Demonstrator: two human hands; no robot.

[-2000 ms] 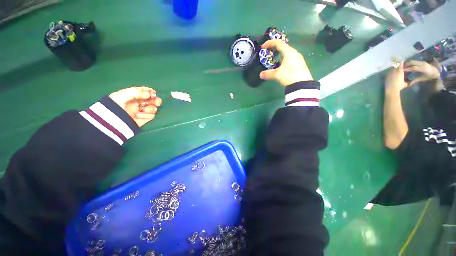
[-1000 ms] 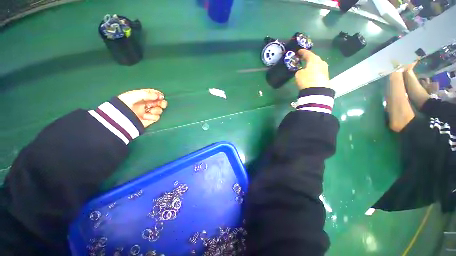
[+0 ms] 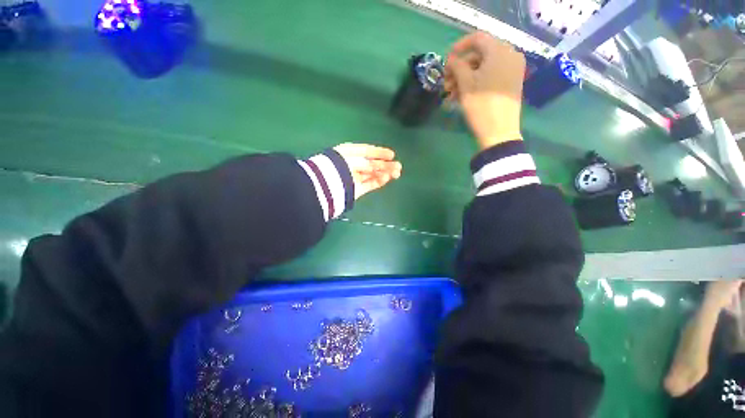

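Observation:
A black cylindrical housing (image 3: 415,100) leans on the green bench with wiring in its upper end. My right hand (image 3: 490,82) is just right of that end, fingertips pinched together beside it; whether a ring is between them is too blurred to tell. My left hand (image 3: 372,168) is lower left, palm up, fingers loosely bent; what its palm holds cannot be made out. The blue tray (image 3: 384,286) is nearest me, with metal rings (image 3: 339,343) piled and scattered in it. My right sleeve hides its right side.
Right of my right hand is a blue-lit housing (image 3: 551,82). Lower right are a round white-faced cap (image 3: 595,176) and a black housing (image 3: 604,211) with another behind it. A pink-lit unit (image 3: 151,37) is upper left. Metal framing borders the bench; a person's arm (image 3: 698,347) is lower right.
My right hand has left the housings near the cap and moved up and left to a single housing. My left hand has moved right. The camera view has turned; lit units have appeared.

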